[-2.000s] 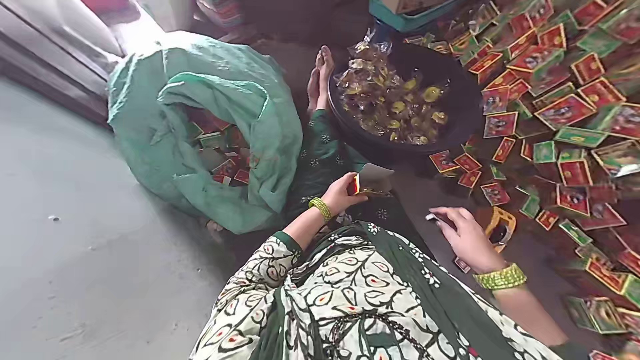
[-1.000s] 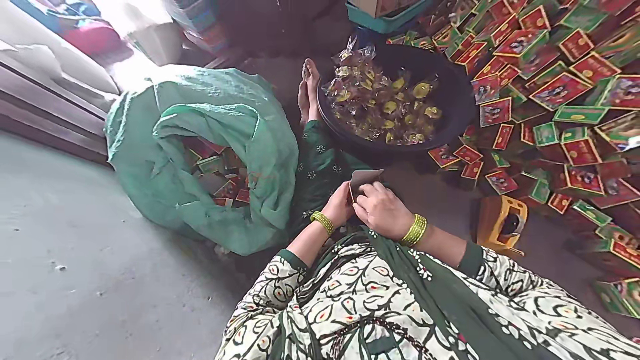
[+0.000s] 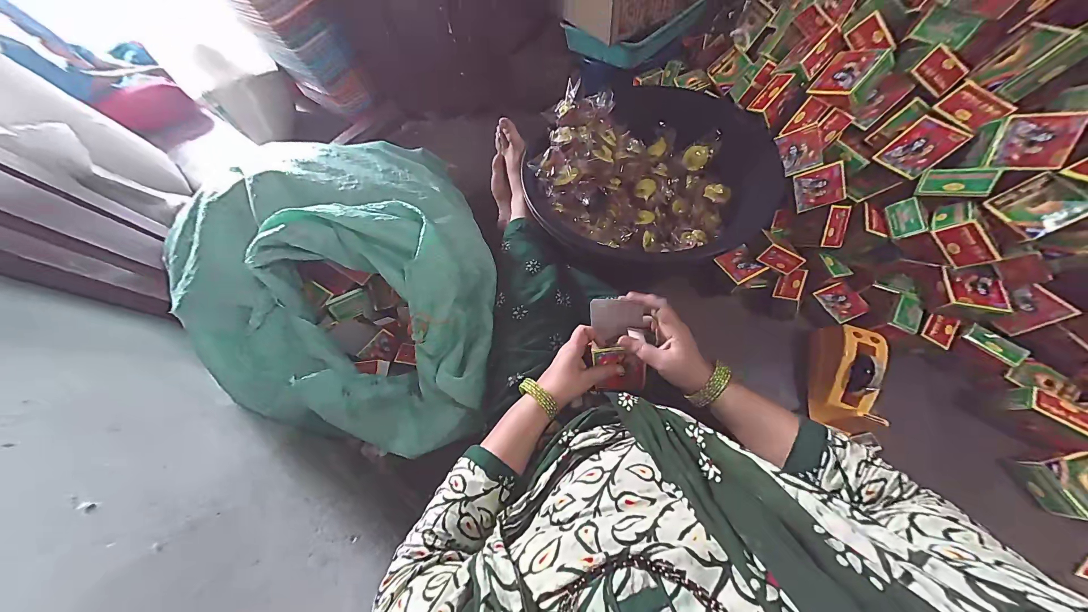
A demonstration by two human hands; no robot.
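My left hand [image 3: 575, 371] grips a small red printed cardboard box [image 3: 627, 371] over my lap, its grey flap [image 3: 617, 319] standing up at the far end. My right hand [image 3: 673, 347] is at the box's right side, fingers touching the flap, with a small white item [image 3: 637, 337] at the thumb; what that is, I cannot tell. Beyond my hands a dark round basin [image 3: 748, 183] holds many clear-wrapped pieces with yellow parts. On the left a green cloth sack [image 3: 221, 280] with a rolled rim holds red and green boxes [image 3: 350, 304].
Many red and green printed boxes [image 3: 922, 146] lie heaped on the floor to the right. A yellow tool or holder with a dark part [image 3: 829, 382] lies right of my right hand. A teal tray [image 3: 633, 49] stands behind the basin. My bare feet [image 3: 510, 161] are between sack and basin.
My right hand, apart from the left two seconds ago, has come over to the box in my left hand. The box's red face now shows below the grey flap.
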